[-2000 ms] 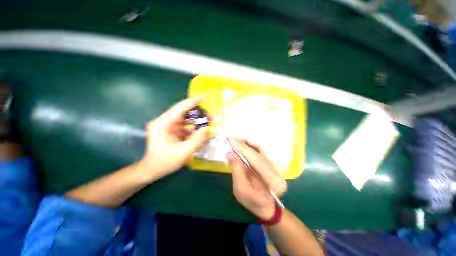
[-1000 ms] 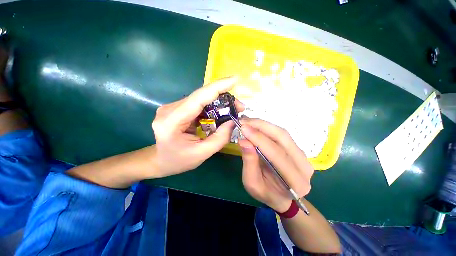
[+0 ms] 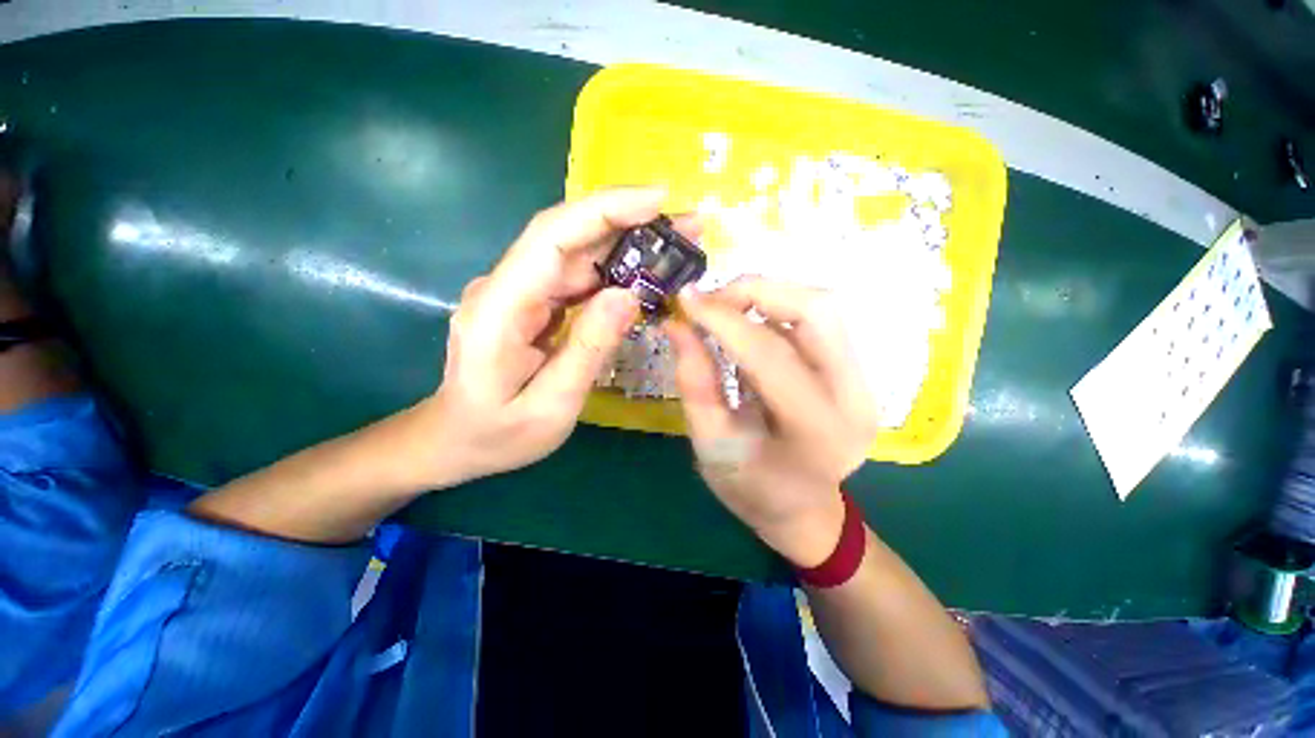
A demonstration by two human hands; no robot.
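My left hand (image 3: 527, 339) holds a small black electronic unit (image 3: 656, 265) between thumb and fingers over the left part of the yellow tray (image 3: 984, 274). The unit has an open, frame-like face and small light details. My right hand (image 3: 779, 397), with a dark red wrist band (image 3: 837, 544), has its thumb and fingertips pinched at the unit's lower right edge. A narrow silvery bit shows below the right fingers; whether it is the tweezers is unclear. Many small white pieces (image 3: 894, 310) lie loose in the tray, glaring brightly.
A white sheet with rows of blue-grey marks (image 3: 1175, 368) lies right of the tray. Small dark units (image 3: 1209, 105) sit beyond the whitish edge strip (image 3: 808, 65). A green and silver spool (image 3: 1272, 588) stands at the lower right. A neighbour's blue sleeve (image 3: 65, 498) is at left.
The tweezers' long shaft no longer shows across my right hand. The right fingertips have come up to the unit's edge. The unit is raised slightly and turned, its yellow part now out of sight.
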